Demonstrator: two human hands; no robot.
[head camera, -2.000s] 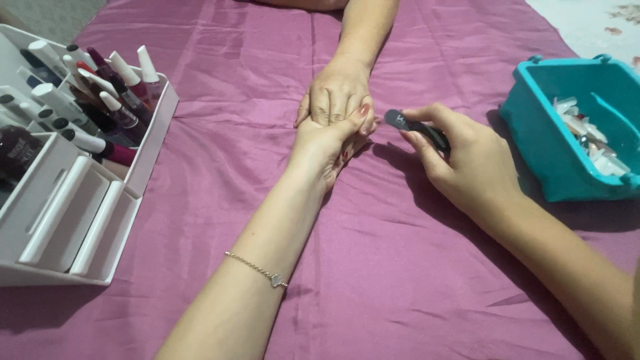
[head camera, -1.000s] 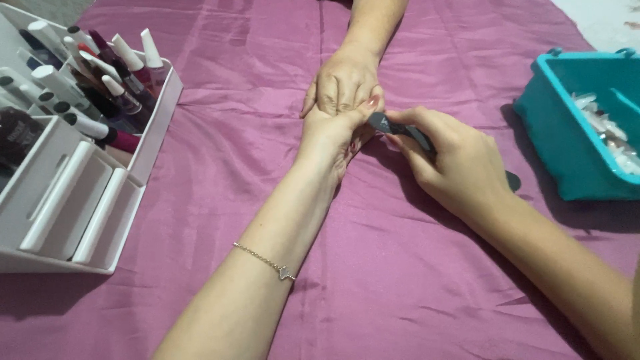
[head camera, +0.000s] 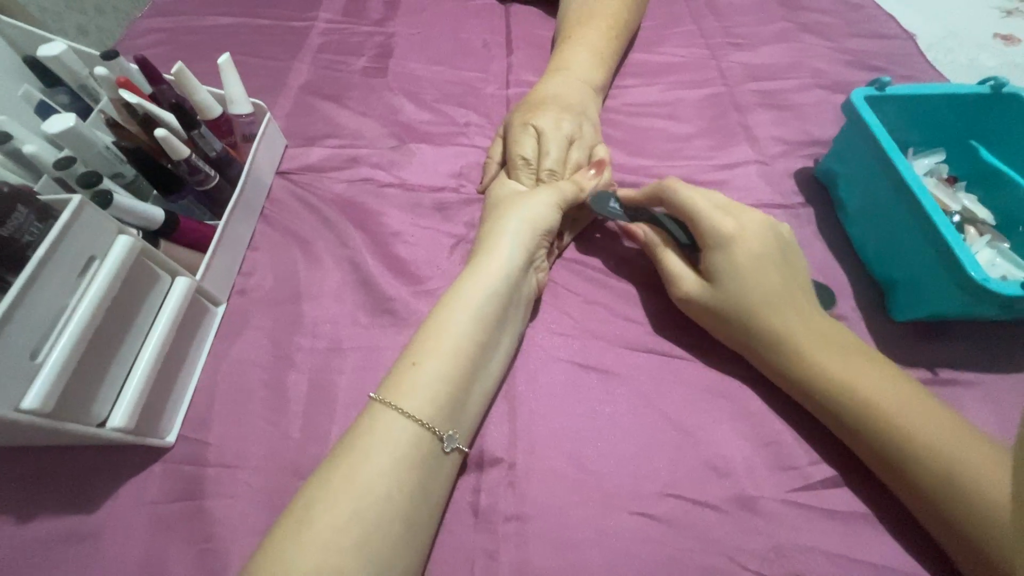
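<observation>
My left hand (head camera: 528, 210), with a chain bracelet (head camera: 416, 422) on its forearm, holds the hand of another person (head camera: 554, 132), which reaches in from the far side. My thumb lies on the edge of that hand near its fingers. My right hand (head camera: 724, 256) grips a dark curved nail file (head camera: 652, 220) between thumb and fingers. The file's near end shows beyond the back of my right hand, and its rounded tip is close to my left thumb and the other person's fingers. Whether the tip touches a nail cannot be told.
On the left stands a white organizer (head camera: 252, 188) with several nail polish bottles (head camera: 192, 168). A teal plastic basket (head camera: 872, 200) holding pale nail tips (head camera: 964, 200) stands at the right. A wrinkled purple cloth (head camera: 608, 480) lies under the hands.
Over the two seconds the file's tip has moved left, up to the held hand. The far end of the file now shows behind my right hand. My left hand keeps its hold.
</observation>
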